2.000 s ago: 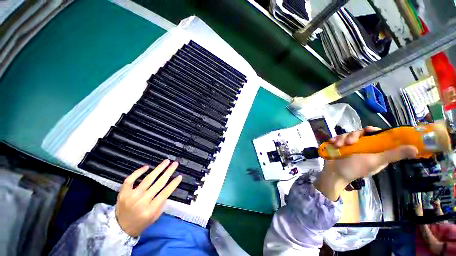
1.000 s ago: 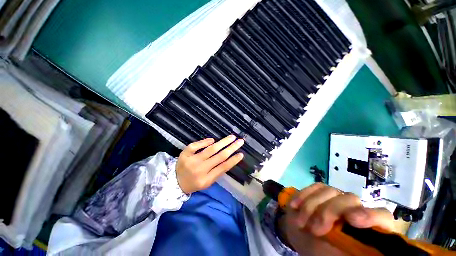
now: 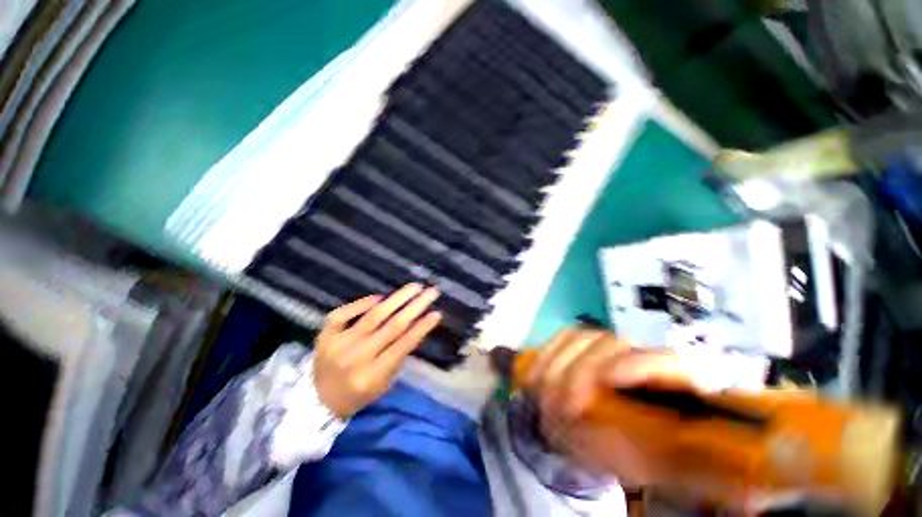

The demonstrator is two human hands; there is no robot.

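Black plastic strips (image 3: pixel 435 162) lie side by side in a slanting row on a white foam sheet (image 3: pixel 288 151). My left hand (image 3: pixel 366 351) lies flat with fingers spread on the near end of the row, touching the nearest strips and gripping nothing. My right hand (image 3: pixel 596 389) is closed around the orange electric screwdriver (image 3: pixel 748 429), blurred by motion. Its dark nose points left, close to the tabbed end of the nearest strip. The bit tip is too blurred to tell whether it touches or holds a screw.
A white screw feeder (image 3: pixel 698 293) stands on the green mat (image 3: pixel 591 227) right of the row. Behind it are clear plastic and a yellowish-wrapped post (image 3: pixel 789 157). Stacked sheets (image 3: pixel 111 374) stand at the left. A dark green belt (image 3: pixel 698 71) runs beyond the bench.
Since two seconds ago, my right hand has brought the screwdriver from the feeder to the near strips' end. In the last second it has drawn slightly off the strip; the view has shifted.
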